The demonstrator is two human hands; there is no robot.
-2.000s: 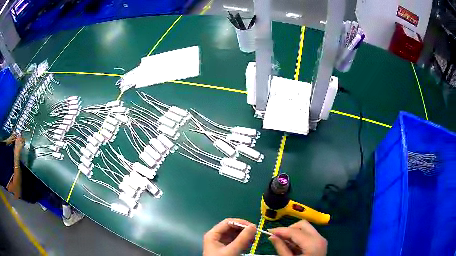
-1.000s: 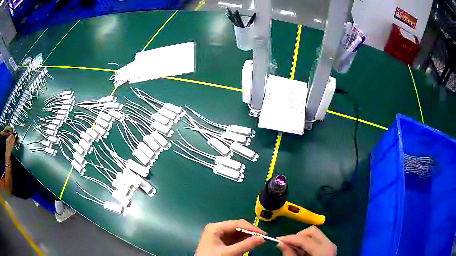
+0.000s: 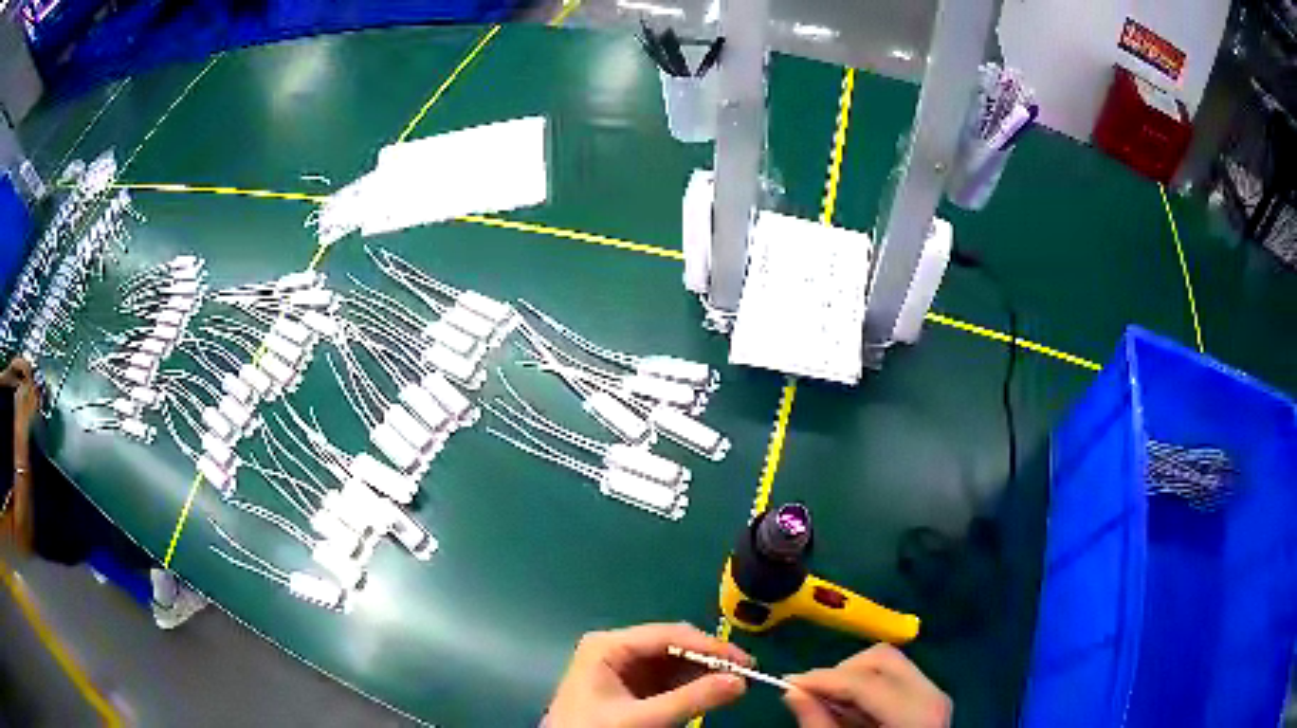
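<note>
My left hand [image 3: 640,683] pinches a thin white wire or sleeve [image 3: 733,667] between thumb and fingers at the bottom centre. My right hand [image 3: 871,694] pinches its other end. The piece is nearly straight, slanting down to the right, its left tip sticking up past my left fingers. Both hands are cut off by the lower edge. The yellow heat gun [image 3: 825,603] lies just beyond my hands, its dark nozzle upright with a pink-purple glow. My hands do not touch it. White wired units [image 3: 647,478] lie in slanting rows on the green table to the left.
A blue bin [image 3: 1102,569] holding a wire bundle [image 3: 1192,472] stands at right. The twin-post white stand [image 3: 804,299] is at centre back, with a black cord [image 3: 1011,384] beside it. White sheets [image 3: 470,178] lie behind the rows. Another person's arm [image 3: 20,448] is at the left edge.
The view has shifted slightly, so table things appear a little further left. Compared with the oldest frame, the held piece has moved relative to the fingers. Both hands still hold it.
</note>
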